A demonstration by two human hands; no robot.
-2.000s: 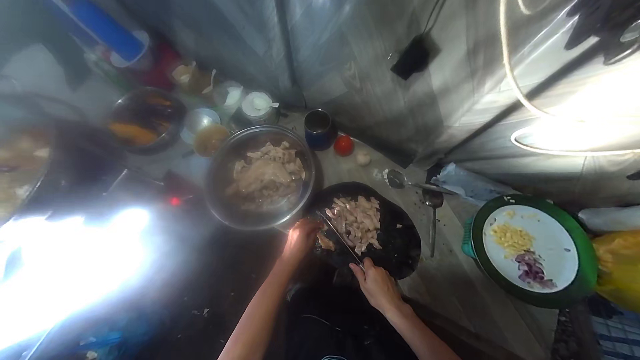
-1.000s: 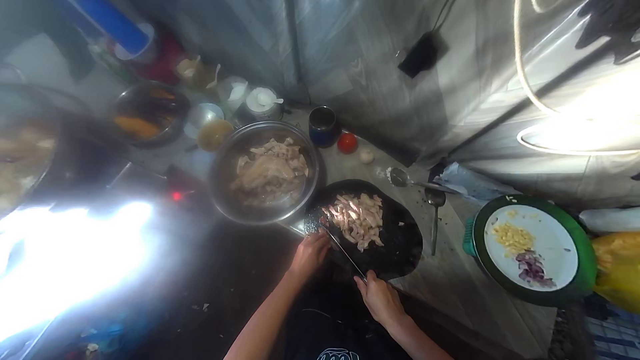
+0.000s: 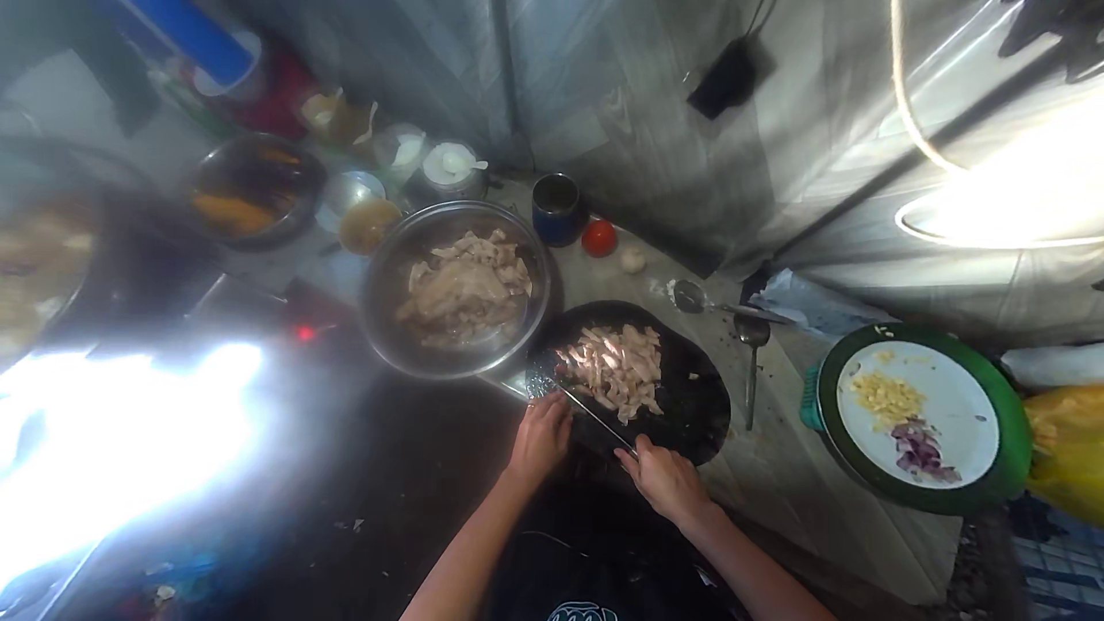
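My right hand [image 3: 662, 476] grips the handle of a knife [image 3: 599, 412], whose blade slants up and left over a dark cutting board [image 3: 703, 405]. Beside the blade's far end is my left hand [image 3: 542, 431], low on the board's left edge; its fingers are bent and whatever is under them is hidden. Pale strips of meat [image 3: 617, 366] lie heaped on the board, beyond the blade. Up and to the left, a steel bowl [image 3: 379, 323] holds more pale meat [image 3: 470, 289].
Behind the board stand a dark blue cup [image 3: 556, 211], a tomato [image 3: 599, 238] and a garlic bulb [image 3: 632, 260]. Two spoons [image 3: 751, 332] [image 3: 690, 296] lie to its right. A white plate [image 3: 957, 388] with chopped yellowish and purple pieces rests on a green-rimmed container [image 3: 1013, 431]. Glare covers the lower left.
Two seconds ago a piece of meat showed beside my left hand, near the blade; it no longer shows there. My right hand keeps hold of the knife.
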